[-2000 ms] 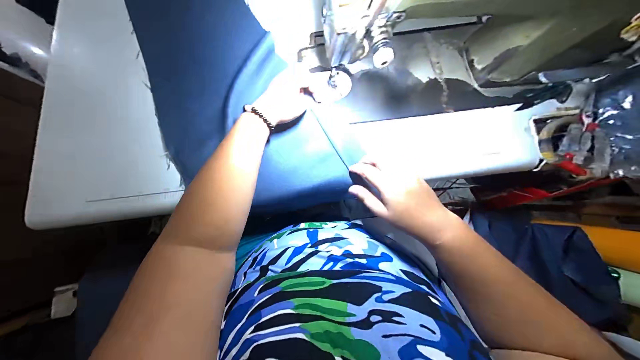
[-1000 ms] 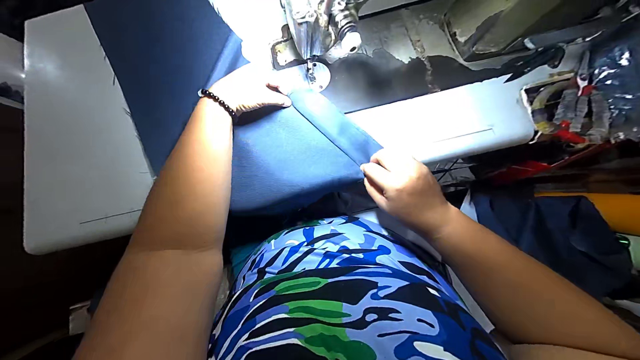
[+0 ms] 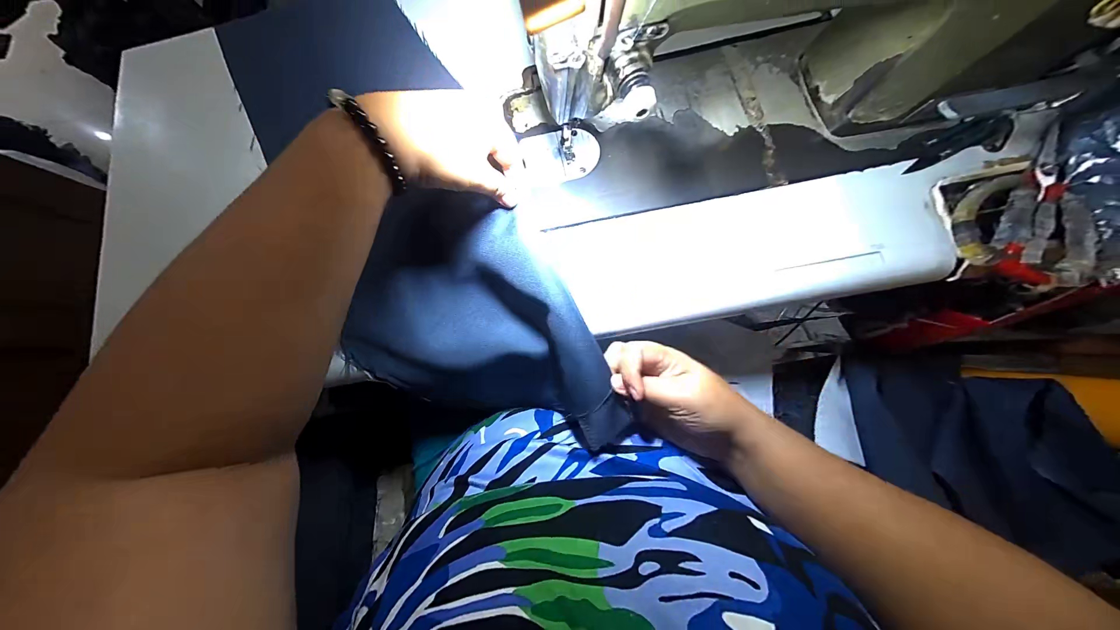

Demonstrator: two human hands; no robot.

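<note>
A dark blue fabric piece (image 3: 455, 306) lies over the front of the sewing machine bed and hangs toward my lap. My left hand (image 3: 451, 144), a beaded bracelet on its wrist, is on the cloth just left of the presser foot (image 3: 569, 149); glare washes out part of it, and its fingertips pinch the cloth's edge. The cloth's right edge is folded into a hem, and my right hand (image 3: 661, 385) grips it near its lower corner, with curled fingers, in front of the table edge. The needle plate (image 3: 584, 156) shows no cloth over it.
The white machine table (image 3: 744, 254) runs across the middle. Scissors or snips with dark handles (image 3: 962, 144) lie at the right, by a tray (image 3: 949, 219) of tools and bobbins. More dark cloth (image 3: 980, 437) hangs at the lower right.
The cloth has come away from the presser foot toward me and the left. My right hand has moved down toward my lap, still holding the hemmed edge.
</note>
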